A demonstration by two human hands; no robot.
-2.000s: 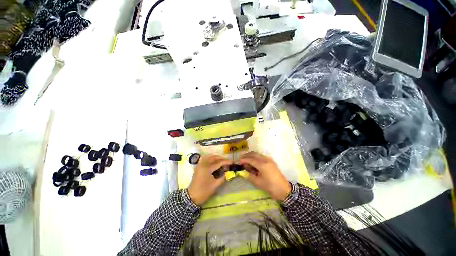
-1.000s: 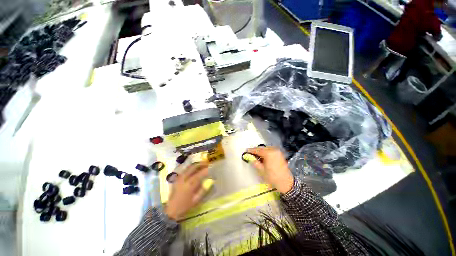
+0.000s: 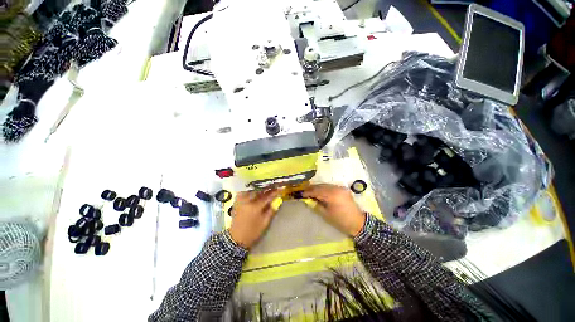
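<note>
My left hand (image 3: pixel 253 218) and my right hand (image 3: pixel 337 206) meet under the front edge of the white sewing machine head (image 3: pixel 275 154). The fingertips, with yellow pieces on them, hold a small black loop (image 3: pixel 297 195) at the orange-yellow clamp (image 3: pixel 293 188). The loop is mostly hidden by the fingers. One black loop (image 3: pixel 359 185) lies on the bed plate (image 3: pixel 302 236) right of my right hand. Another loop (image 3: pixel 223 195) lies left of my left hand, with one more partly hidden behind that hand.
Scattered black loops (image 3: pixel 87 227) lie on the white table at left. A clear plastic bag (image 3: pixel 504 157) with black pieces lies right of the machine, a grey-framed control panel (image 3: pixel 490 53) behind it. A red switch (image 3: pixel 224 172) is left of the head. A white basket (image 3: pixel 17 251) is at the left edge.
My hands, apart one second ago, have come together under the head with a black loop between them. A loop now lies on the plate at right. The camera view has swung back.
</note>
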